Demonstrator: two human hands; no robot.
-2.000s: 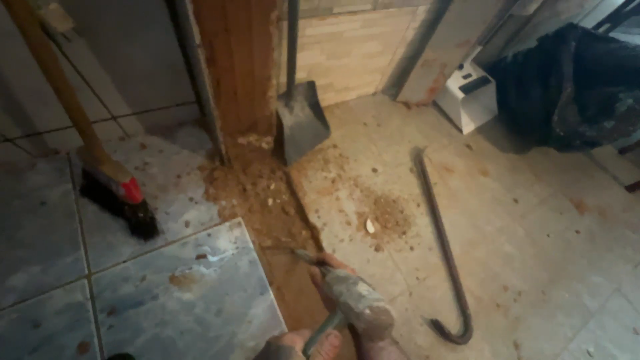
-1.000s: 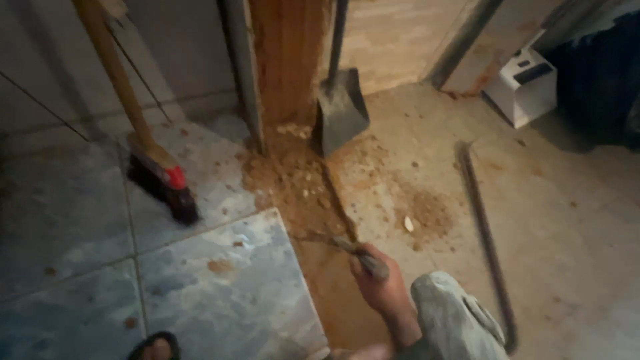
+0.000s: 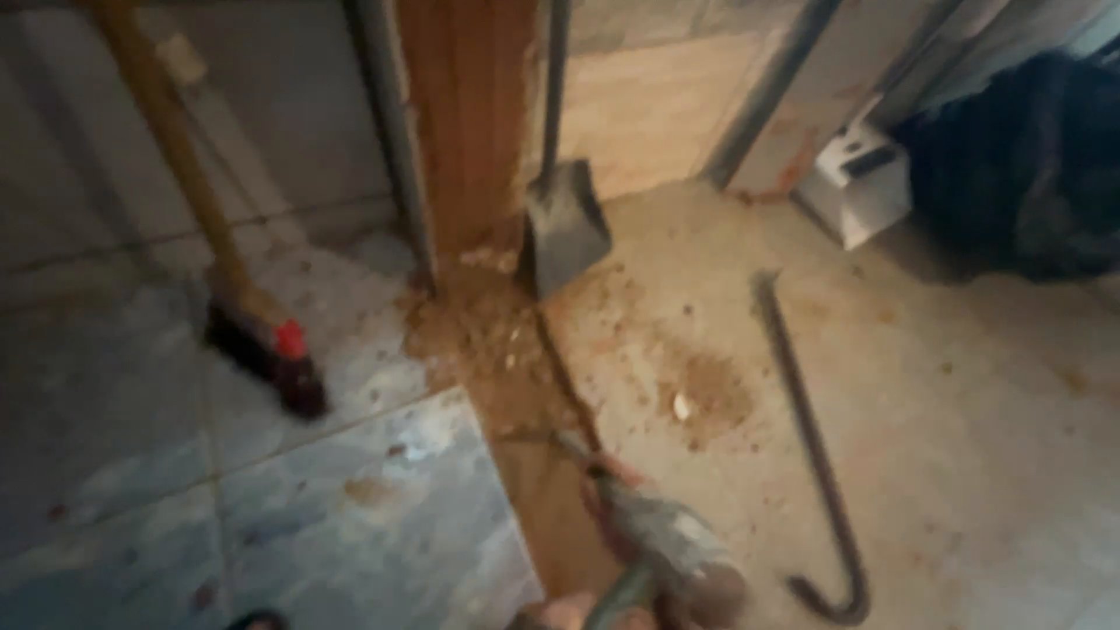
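Observation:
My left hand (image 3: 560, 612), at the bottom edge, is closed on the handle of a hammer (image 3: 682, 538). The hammer's blurred head lies over my right hand (image 3: 604, 516), which is partly hidden and grips a chisel (image 3: 573, 446). The chisel points left across a dirt-filled channel (image 3: 534, 490) between the blue-grey tiles (image 3: 350, 525) and the beige floor (image 3: 919, 437). Loose soil and rubble (image 3: 481, 332) lie at the channel's far end, beside a shovel blade (image 3: 569, 227).
A broom (image 3: 254, 324) stands on the tiles at left, near a wooden door frame (image 3: 468, 122). A hooked metal bar (image 3: 814, 437) lies at right. Further back are a white container (image 3: 857, 184) and a dark plastic bag (image 3: 1032, 166). Part of a foot (image 3: 258, 621) shows at the bottom.
The hammer head was right of my chisel hand a second ago; now it is over that hand. The chisel remains across the channel.

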